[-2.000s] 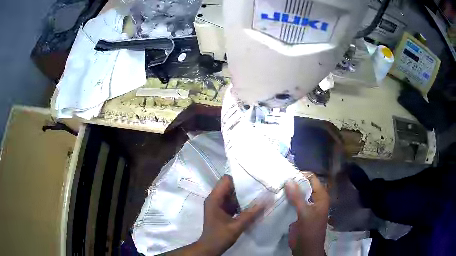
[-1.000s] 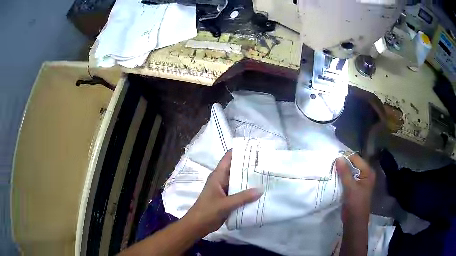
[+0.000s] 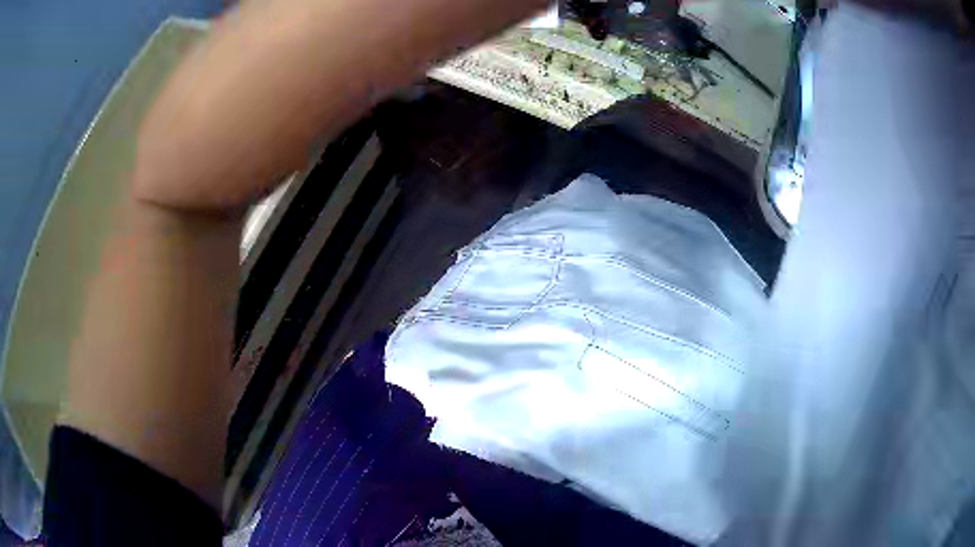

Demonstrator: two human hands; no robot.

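Note:
A white trouser panel (image 3: 641, 288) with dark double stitch lines and a stitched patch pocket outline lies over my lap. More white cloth (image 3: 877, 267), blurred, hangs down the right side of the view and covers most of what is behind it. My left arm, bare below a dark sleeve, rises at the left and crosses the top; its hand is out of view or cut off at the top edge. My right hand is not in view. The rounded metal end of the machine arm (image 3: 786, 192) shows partly beside the hanging cloth.
The worn cream table edge (image 3: 545, 80) is at the top, with dark items on it. A cream bin (image 3: 96, 214) stands at the left, partly behind my arm. Black and tan striped slats (image 3: 310, 256) lie between bin and lap.
The view has shifted and tilted. My left arm has swung up across the top, and both hands have left the view. White cloth is now raised at the right.

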